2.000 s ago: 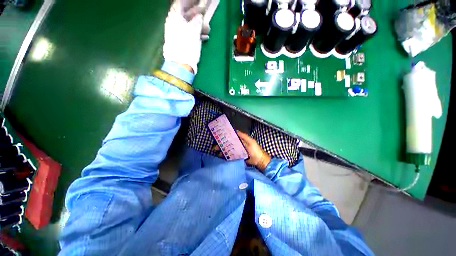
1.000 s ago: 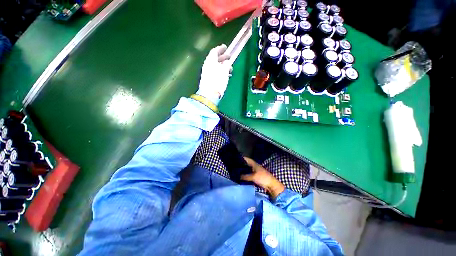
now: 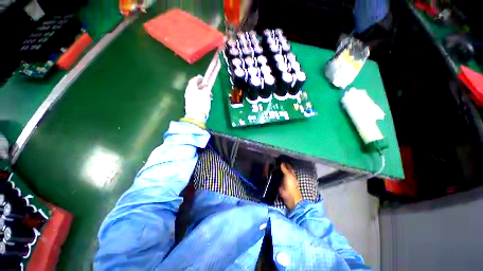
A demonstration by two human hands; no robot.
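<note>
My left hand (image 3: 198,99), in a white glove, is closed on a long pale pinkish bar (image 3: 212,71) beside the left edge of the circuit board. I cannot tell what the bar is. The green circuit board (image 3: 259,117) lies on the side bench, with rows of upright black capacitors (image 3: 267,82) with pale tops and a copper-brown block (image 3: 236,96) at its near left corner. My bare right hand (image 3: 288,185) is at lap level around a dark mobile phone (image 3: 272,186), whose screen looks dark; its far fingers are hidden.
A white tube with a green end (image 3: 364,119) and a crinkled clear bag (image 3: 346,63) lie right of the board. A red foam pad (image 3: 184,35) lies on the green line surface (image 3: 122,106). Another capacitor board (image 3: 16,222) with a red block (image 3: 53,238) is at lower left.
The view has shifted, showing more of the line and bench. The phone screen, pink-white two seconds ago, is now dark and the phone is tilted more upright. Both hands keep their holds.
</note>
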